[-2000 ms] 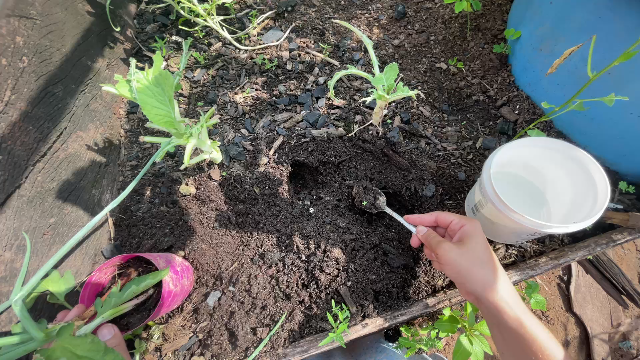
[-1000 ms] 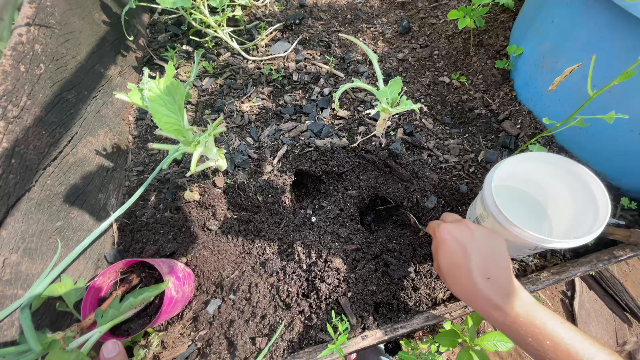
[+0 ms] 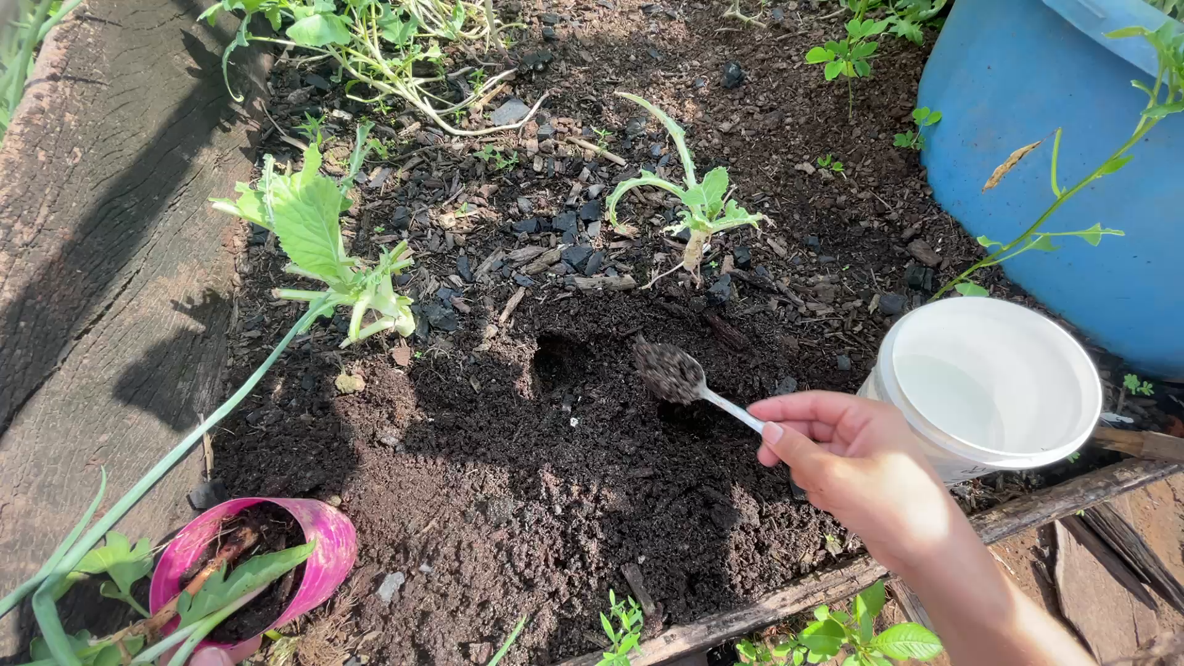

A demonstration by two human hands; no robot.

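Note:
My right hand (image 3: 856, 462) grips the handle of a metal spoon (image 3: 731, 407), whose bowl is heaped with dark soil just above the bed. Below the spoon is a shaded hole, partly hidden; another hole (image 3: 558, 363) lies left of it. At the bottom left, a pink pot (image 3: 335, 546) holds soil and a leafy plant stem and leans to one side. Of my left hand (image 3: 213, 657), only a fingertip shows at the pot's lower edge; the rest is hidden or out of frame. Two leafy seedlings (image 3: 310, 227) (image 3: 708, 203) stand or lie beyond the holes.
A white plastic bucket (image 3: 1078, 398) stands right of my right hand, with a large blue container (image 3: 1036, 157) behind it. A thick wooden plank (image 3: 111, 231) borders the left side, and a thin wooden strip (image 3: 814, 592) the front. Charcoal pieces (image 3: 578, 240) and trailing plants (image 3: 388, 46) lie farther back.
The spoon, largely down in the right hole a second ago, is now raised above it with soil in its bowl. Less of my left hand shows by the pot than two seconds ago.

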